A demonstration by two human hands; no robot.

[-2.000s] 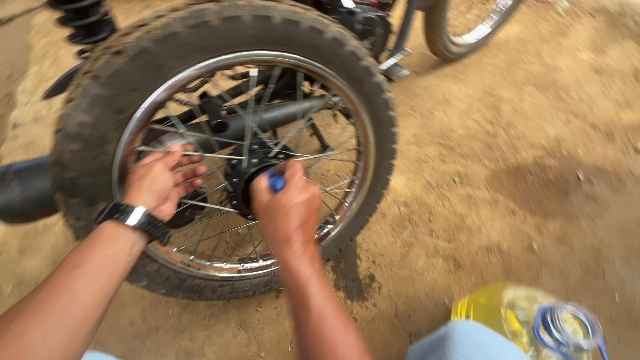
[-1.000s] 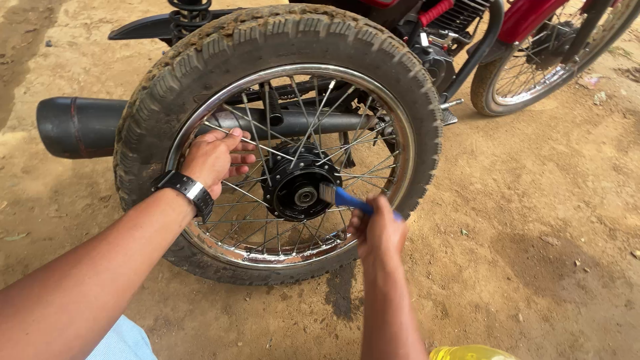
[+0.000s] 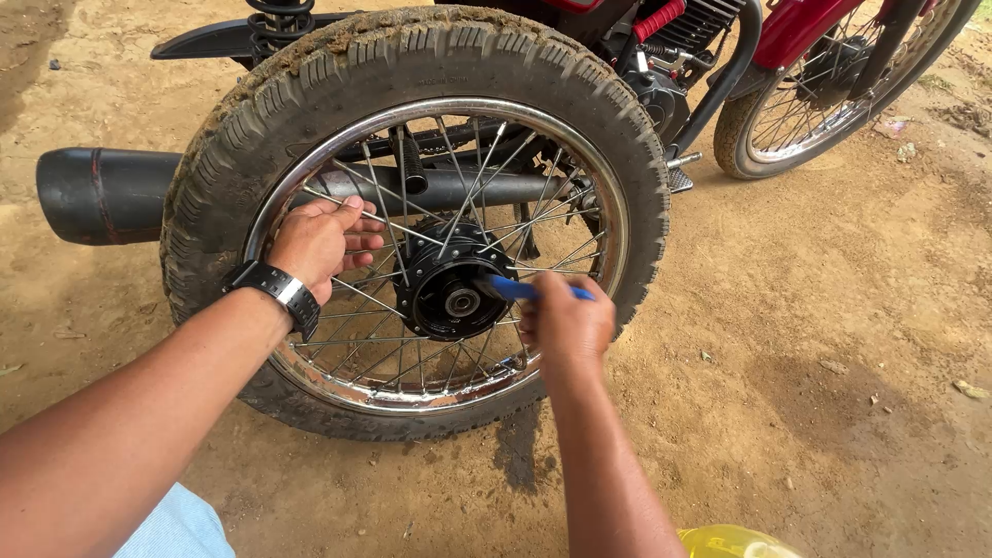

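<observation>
A spoked motorcycle wheel (image 3: 434,403) with a muddy knobby tire stands upright in front of a red motorcycle (image 3: 802,35). At its centre is a black hub (image 3: 418,271), hollow on the near side, with a bearing (image 3: 462,302) inside. My left hand (image 3: 322,240) reaches among the spokes left of the hub, thumb against a spoke and fingers curled behind it. My right hand (image 3: 570,314) grips a blue-handled brush (image 3: 511,288), whose bristles are inside the hub's right side; the bristle tips are dark and hard to make out.
Behind the wheel lies a black exhaust muffler (image 3: 116,194), sticking out to the left. A black shock absorber spring (image 3: 279,31) is above. The front wheel (image 3: 744,139) stands at the upper right. A container of yellow liquid (image 3: 732,542) shows at the bottom edge, near damp patches on the dirt ground.
The brush head has moved from the hub's right edge further into the hollow. My left hand stays among the spokes. The view has shifted since the oldest frame.
</observation>
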